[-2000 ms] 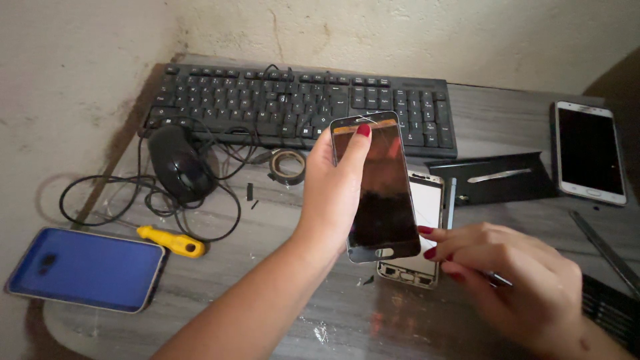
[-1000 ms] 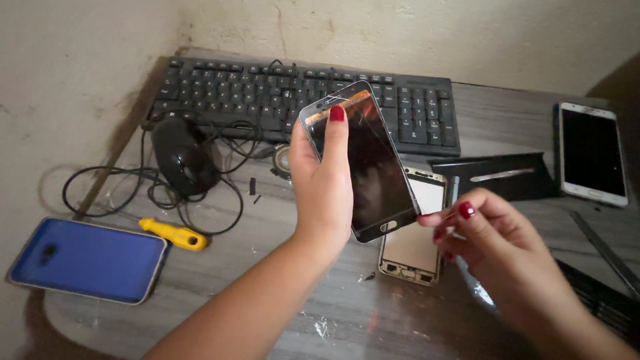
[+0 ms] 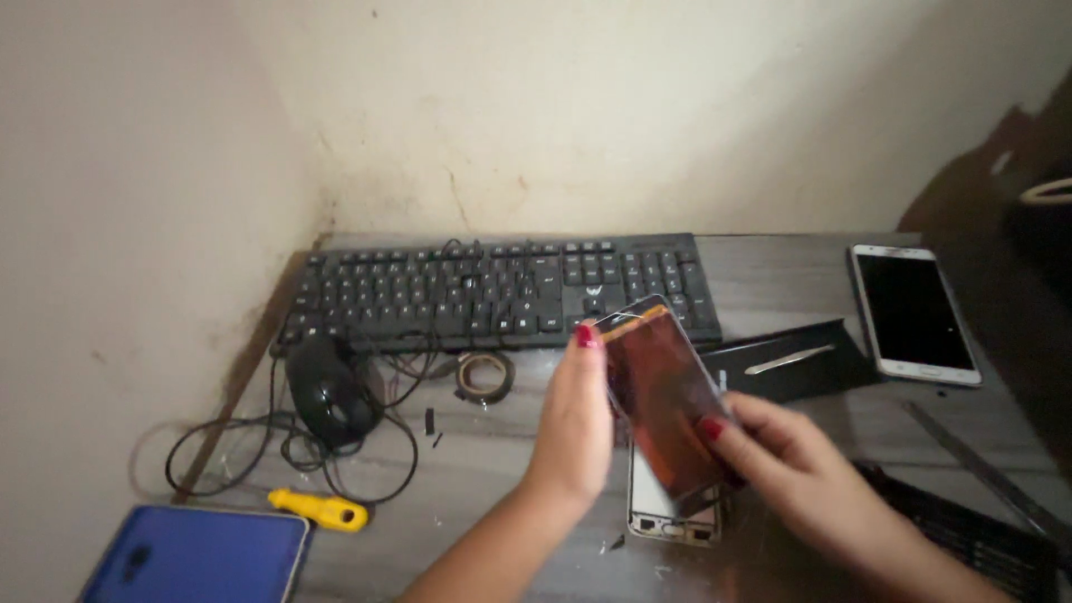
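My left hand (image 3: pixel 574 419) grips the left edge of a smartphone screen panel (image 3: pixel 662 402), its thumb near the top corner. The panel is dark and reddish, with an orange strip along its top, and is tilted. My right hand (image 3: pixel 779 461) holds its lower right edge, thumb on the face; the fingers beneath are hidden. Below the panel, partly covered, lies an opened phone frame (image 3: pixel 649 494) with a white inner surface.
A black keyboard (image 3: pixel 502 293) lies along the wall. On the left are a mouse (image 3: pixel 331 394) with looped cable, a tape roll (image 3: pixel 484 377), a yellow-handled tool (image 3: pixel 318 509) and a blue phone cover (image 3: pixel 201 553). Metal tweezers (image 3: pixel 787 360) and a white phone (image 3: pixel 917 314) lie right.
My right hand has gone from the panel's bottom corner to gripping its lower right side, thumb on the face. The panel has turned in my hands. The view has tilted upward.
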